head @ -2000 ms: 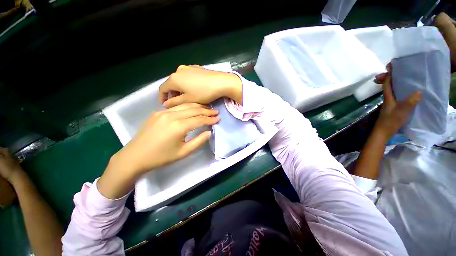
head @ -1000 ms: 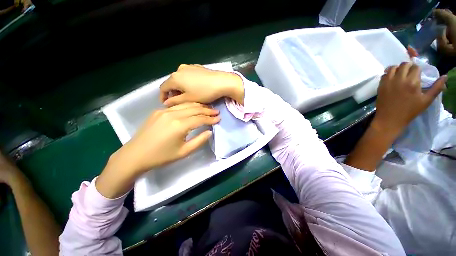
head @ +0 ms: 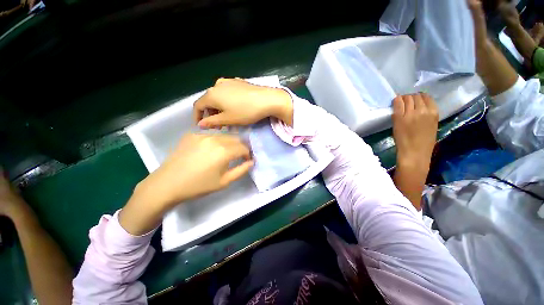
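A white foam box (head: 200,223) lies at an angle on the green bench before me. A pale grey-blue wrapped item (head: 277,156) lies in its right part, partly under my right wrist. My left hand (head: 194,164) is over the middle of the box, slightly blurred, with thumb and fingers apart and nothing seen between them. Its fingertips are near the item's left edge. My right hand (head: 238,102) is just above it, over the box's far side, palm down with curled fingers. Its fingertips are mostly hidden, so I cannot tell whether they hold anything.
On the right, a second foam box (head: 334,89) holds a pale wrapped item (head: 364,76). A neighbour's hand (head: 416,122) rests at its near rim, and a translucent bag (head: 444,39) hangs above its right side. Another person's forearm (head: 30,244) is at the left edge. The green bench's (head: 77,196) near edge runs below my box.
My left fingers have drawn back slightly from the wrapped item. My right hand has barely moved. The neighbour's nearer hand has moved left to the second box, and a bag now hangs over that box.
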